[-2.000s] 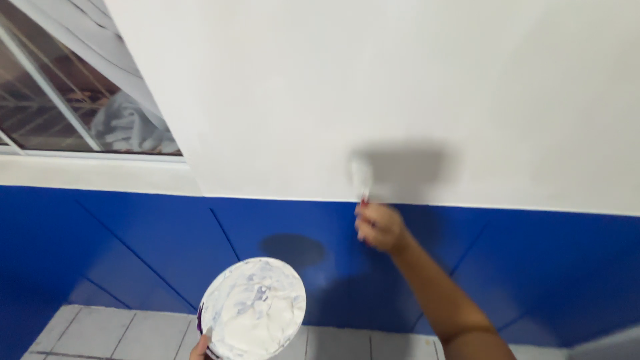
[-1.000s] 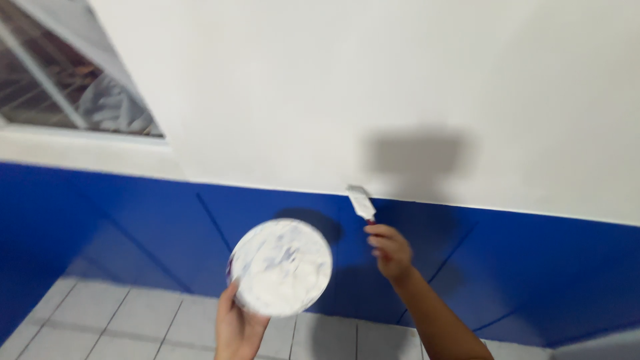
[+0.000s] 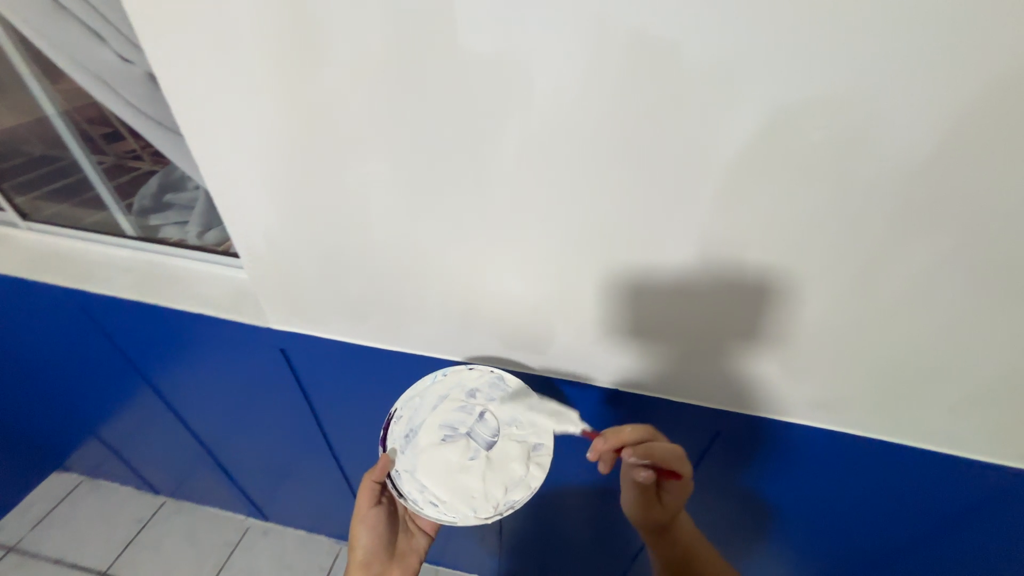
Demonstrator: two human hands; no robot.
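My left hand (image 3: 388, 520) holds a round white lid or plate (image 3: 472, 500) by its lower left edge, the thumb at the rim. Thick white paste or paint (image 3: 448, 472) is smeared over its face, thinner near the middle. My right hand (image 3: 652, 476) grips the red handle of a small tool (image 3: 560, 418), a spatula or brush, whose head is coated in white. That coated head lies at the upper right rim of the lid; its exact type is hidden under the white. Behind both hands is the wall, white above (image 3: 480, 200) and blue below (image 3: 224, 384).
A window (image 3: 88, 160) with a light frame and a pale curtain (image 3: 120, 64) is at the upper left. Light floor tiles (image 3: 104, 520) meet the blue part of the wall at the lower left. Shadows fall on the wall at the right.
The tool in my right hand was up at the lower edge of the white wall; it has come down to the lid. Both hands are now closer together.
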